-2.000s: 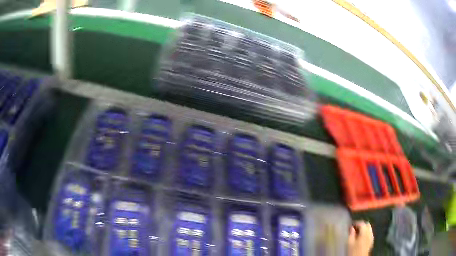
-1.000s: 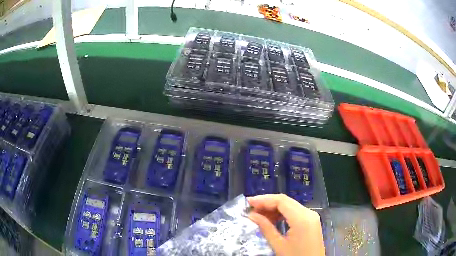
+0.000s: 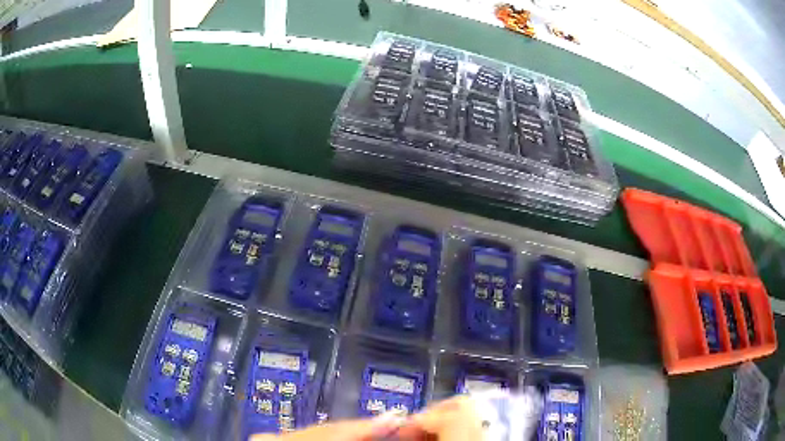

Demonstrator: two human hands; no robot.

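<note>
Blue phone housings (image 3: 409, 277) lie rear side up in a clear blister tray (image 3: 367, 208), in two rows of pockets. Blurred bare fingers (image 3: 430, 422) stretch across the bottom edge over the near row. They are cut off, and I cannot tell which of my hands they belong to, or whether both are there. A blurred whitish, shiny patch (image 3: 508, 413) touches their right end; it may be part of a plastic sheet. The grip is not clear. Small gold parts (image 3: 630, 420) lie loose on clear plastic right of the tray.
Stacked trays of black housings (image 3: 473, 159) stand behind the metal rail. Stacked trays of blue housings (image 3: 73, 250) are at the left, near a white post (image 3: 159, 86). A red parts bin (image 3: 680, 319) lies at the right, with crumpled clear plastic (image 3: 747, 400) below it.
The view has shifted, so the trays sit further right. The right hand and the speckled plastic sheet it held are no longer clearly seen; blurred fingers now lie lower, at the bottom edge.
</note>
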